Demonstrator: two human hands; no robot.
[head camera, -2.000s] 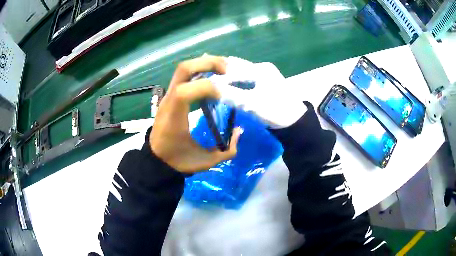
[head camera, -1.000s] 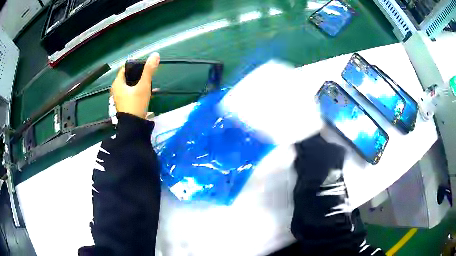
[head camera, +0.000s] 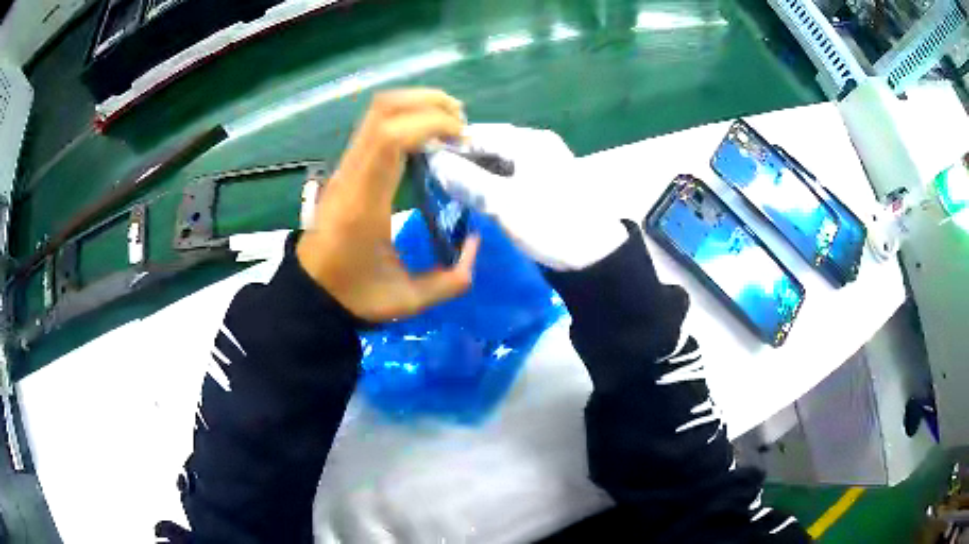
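A dark phone middle frame (head camera: 438, 207) with a blue face is held tilted on edge above the bench. My left hand (head camera: 367, 218), bare, grips it with the thumb at its lower end and the fingers at its upper end. My right hand (head camera: 537, 197), in a white glove, is at the upper end of the same unit; its fingertips are blurred and partly hidden, so its hold on it cannot be told. A crumpled pile of blue protective film (head camera: 452, 356) lies on the white bench cover below my hands.
Stacked phone units with blue faces (head camera: 733, 260) lie at the right. Open frame carriers (head camera: 197, 213) stand in a row on the green conveyor belt (head camera: 351, 117) at left, beside a dark guide rail (head camera: 138, 191). A black compartment tray (head camera: 191, 53) is beyond the belt. Pale machine parts (head camera: 882, 138) stand at right.
A second ago my left hand held a dark frame over the belt at left and my gloved hand was apart, blurred. Now both hands are together at a phone frame. The unit on the far belt has left view.
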